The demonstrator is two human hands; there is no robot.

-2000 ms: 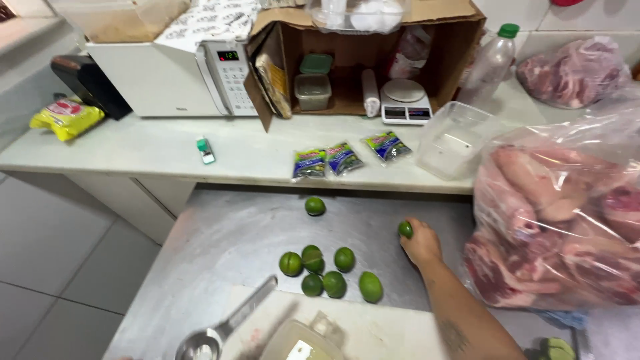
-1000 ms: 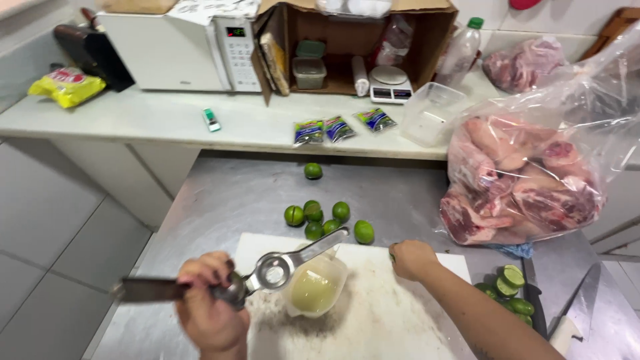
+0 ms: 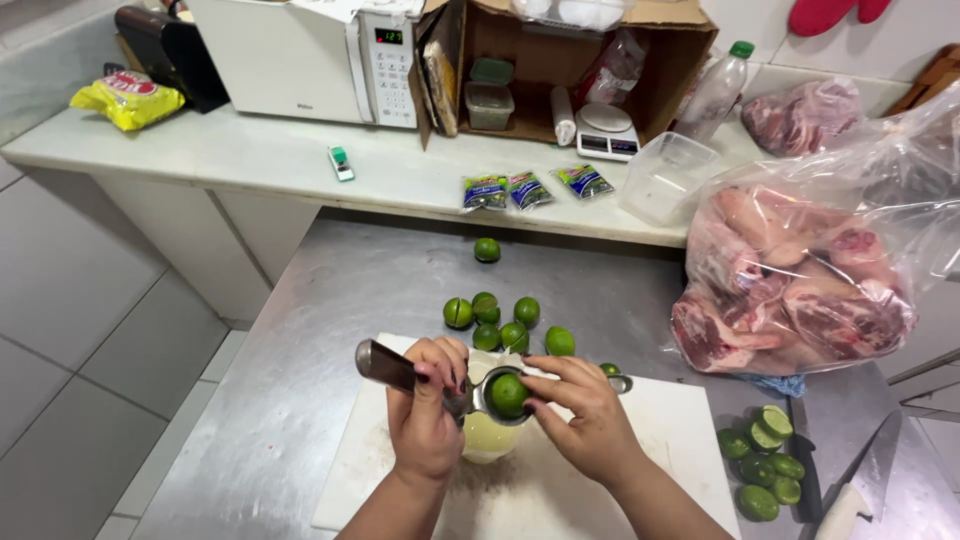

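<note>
My left hand is closed around the dark handle of a metal citrus squeezer, held above a white cutting board. A green lime piece lies in the squeezer's cup, and the fingertips of my right hand touch it there. Below the cup a clear plastic container holds pale yellow-green juice. Behind the board several limes sit grouped on the metal table, some with a cut line showing. One lime lies apart, farther back.
At right lie several lime pieces and a white-handled knife. Behind them stands a large clear bag of raw meat. A stone counter at the back bears a microwave, seasoning packets and a clear plastic tub.
The squeezer has been lifted from the board and opened over the container. My right hand has moved from the limes at the back to the squeezer's cup, where a lime piece lies.
</note>
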